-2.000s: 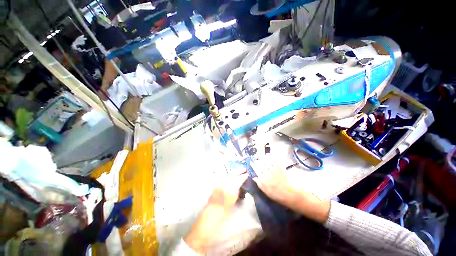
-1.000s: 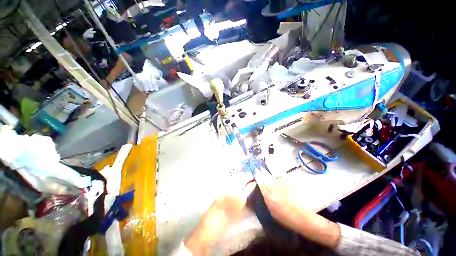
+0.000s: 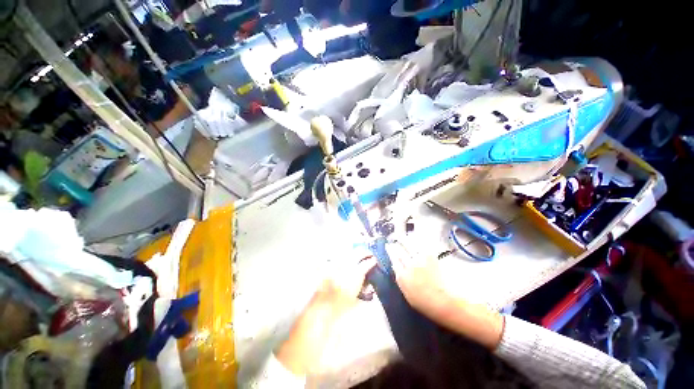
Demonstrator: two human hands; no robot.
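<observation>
A dark fabric strip runs from the needle area of the sewing machine down toward me, between my hands. The machine is white with a blue stripe. My left hand is at the strip's left side, its fingers on the edge near the needle. My right hand lies along the strip's right side, fingertips close to the presser foot. Strong glare blurs both hands' fingertips and the needle. Another dark piece shows behind the machine head.
Blue-handled scissors lie right of the needle. A yellow parts tray is at the right edge, a red basket below it. Yellow tape and a blue scrap are on the left. White scraps lie behind.
The dark piece behind the machine head has come into view. More of the strip shows between my hands than one second ago. The view has shifted slightly.
</observation>
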